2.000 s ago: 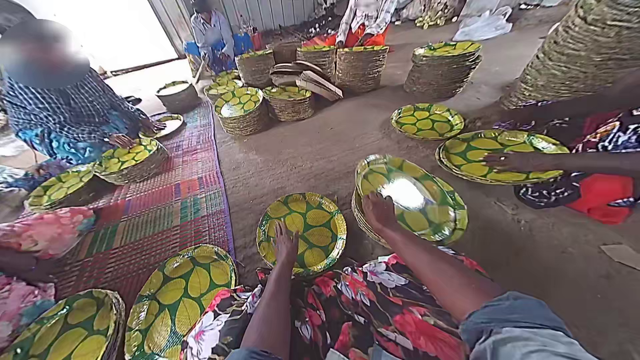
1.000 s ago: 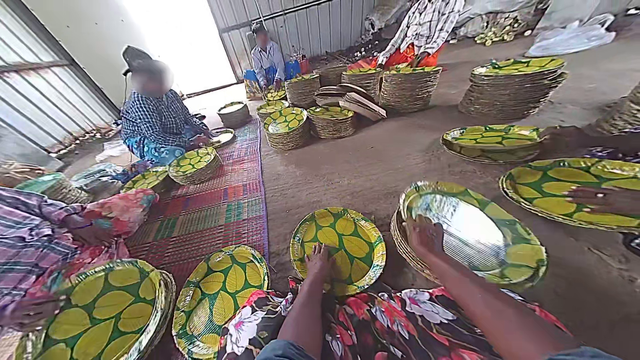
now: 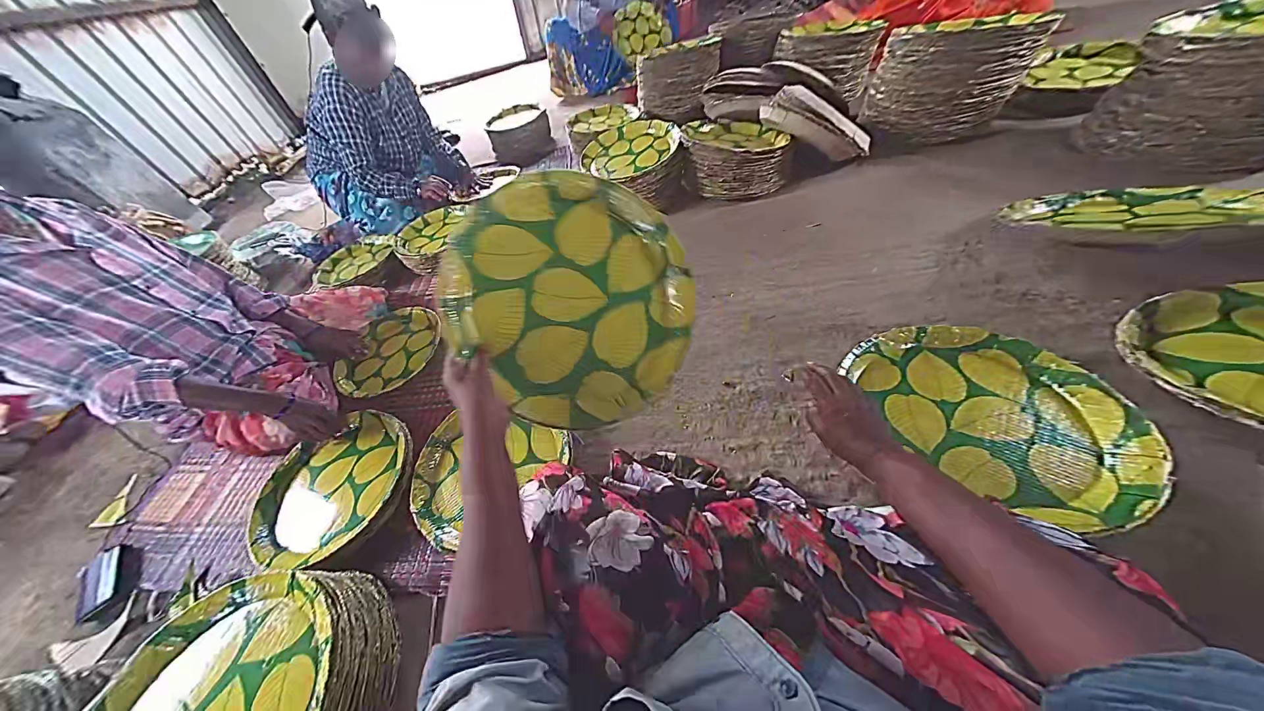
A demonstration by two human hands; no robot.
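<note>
My left hand grips the lower left rim of a round plate with a green and yellow leaf pattern, raised and tilted to face me. Some fingers are hidden behind it. My right hand is empty, fingers apart, just left of a large leaf-patterned plate on the floor at my right. Another such plate lies on the mat's edge, partly behind my left forearm.
A co-worker in a plaid shirt sits at left, hands by leaf-patterned plates. A stack of plates stands lower left. Another person sits farther back. Tall plate stacks line the back, and more plates lie at right.
My left hand has lifted the round plate that lay in front of me. My right hand has come off the plate at right. The view has turned left.
</note>
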